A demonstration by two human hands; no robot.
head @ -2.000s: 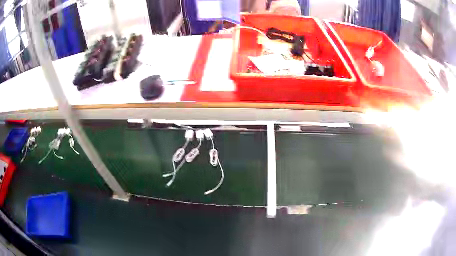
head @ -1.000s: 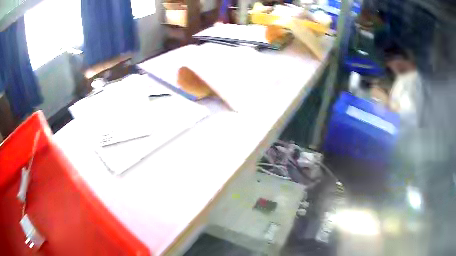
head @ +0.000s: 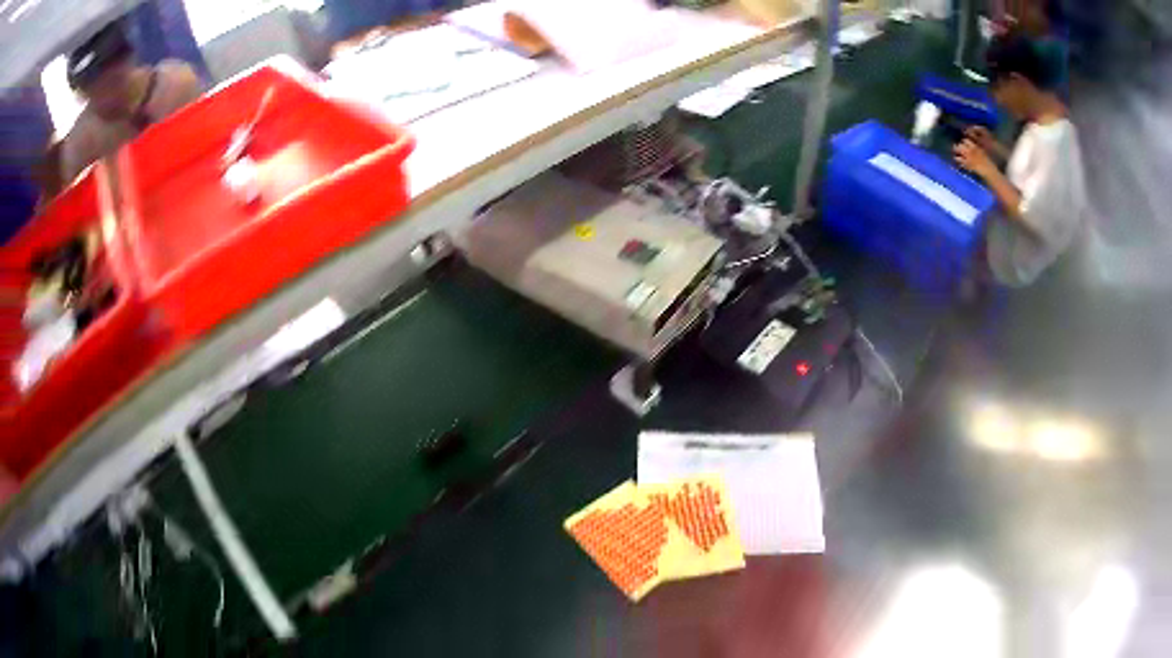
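Neither of my hands is in the picture. Nearest in front of me, a white paper sheet (head: pixel 781 495) and yellow sheets with orange marks (head: pixel 704 537) lie on the dark green surface at the bottom centre, the yellow ones partly over the white one. Behind them a beige box unit (head: pixel 591 244) stands below the shelf edge, with tangled cables (head: pixel 745 219) at its right. A dark box (head: pixel 787 350) with a white label and a red light sits beside it. The image is blurred.
A red tray (head: pixel 276 244) holding a white charger stands on the white shelf at the left, beside another red tray (head: pixel 64 386) with mixed pieces. A large blue bin (head: pixel 900 212) is at the upper right, next to a person (head: pixel 1041 174). Another person (head: pixel 116 97) is behind the trays.
The view has swung down and back to the left. The yellow and white sheets have come into view, and the red trays show farther off.
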